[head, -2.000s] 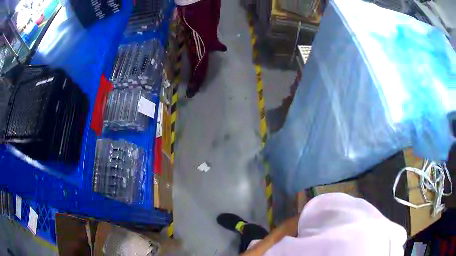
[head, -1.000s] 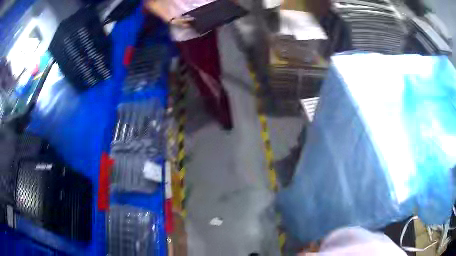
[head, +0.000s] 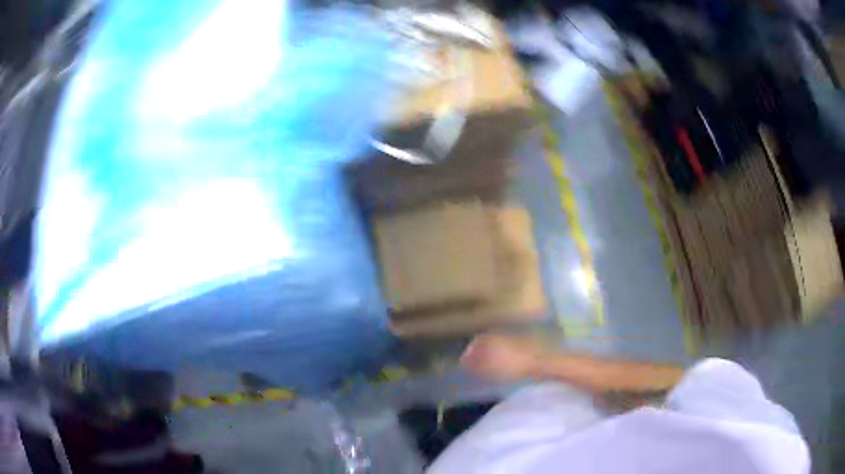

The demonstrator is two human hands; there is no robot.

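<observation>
My right hand (head: 493,357) is low in the picture, right of centre, at the end of a bare forearm that reaches in from a pale sleeve. It is blurred, and its fingers and any hold cannot be made out. It is close to the lower edge of a tan cardboard carton (head: 445,264); contact cannot be told. A large shiny light-blue plastic cover (head: 199,305) fills the left side, beside the carton. My left hand is not in view.
An upper carton (head: 491,79) has pale strips and clear film by it. Yellow floor tape (head: 567,190) crosses the grey floor (head: 625,231). Brown stacked cardboard (head: 741,250) stands at the right. A small clear, shiny thing (head: 349,446) is low in the picture.
The view has swung round to the right. The blue cover has moved from the right to the left of the picture, the blue racks have left it, and my forearm and right hand now show.
</observation>
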